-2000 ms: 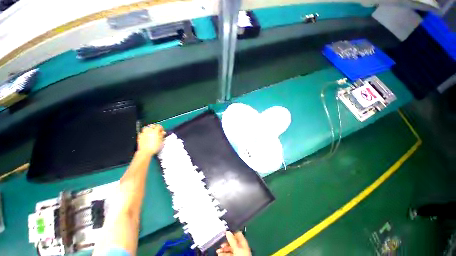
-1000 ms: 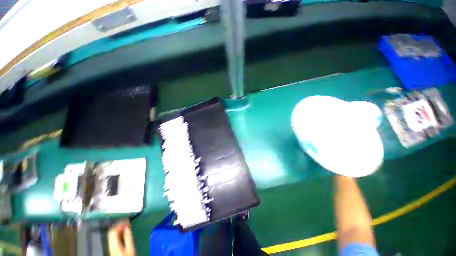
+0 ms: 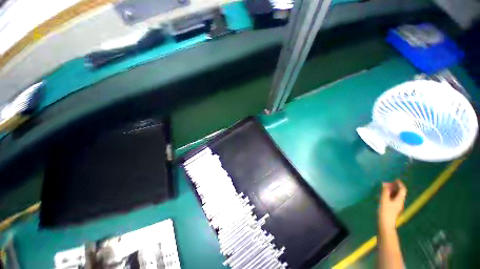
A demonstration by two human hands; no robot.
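A black parts tray (image 3: 297, 210) lies angled on the green bench, with a long row of white stick-shaped parts (image 3: 231, 215) along its left side. A white desk fan (image 3: 426, 121) with a pale blue centre is at the right of the bench, its grille facing up. My right hand (image 3: 392, 197) is just below the fan, apart from it, with fingers partly curled and nothing visible in it. My left hand is not in view.
A second black tray (image 3: 110, 173) lies at the left. A pale fixture (image 3: 152, 244) is cut off at the bottom left. A metal post (image 3: 297, 58) stands behind the bench. A blue bin (image 3: 429, 52) is at the far right. A raised shelf holds blurred parts.
The fan has moved right and turned, so its grille shows. My right hand, at the fan's lower edge a second ago, is now apart from it. My left hand has left the view.
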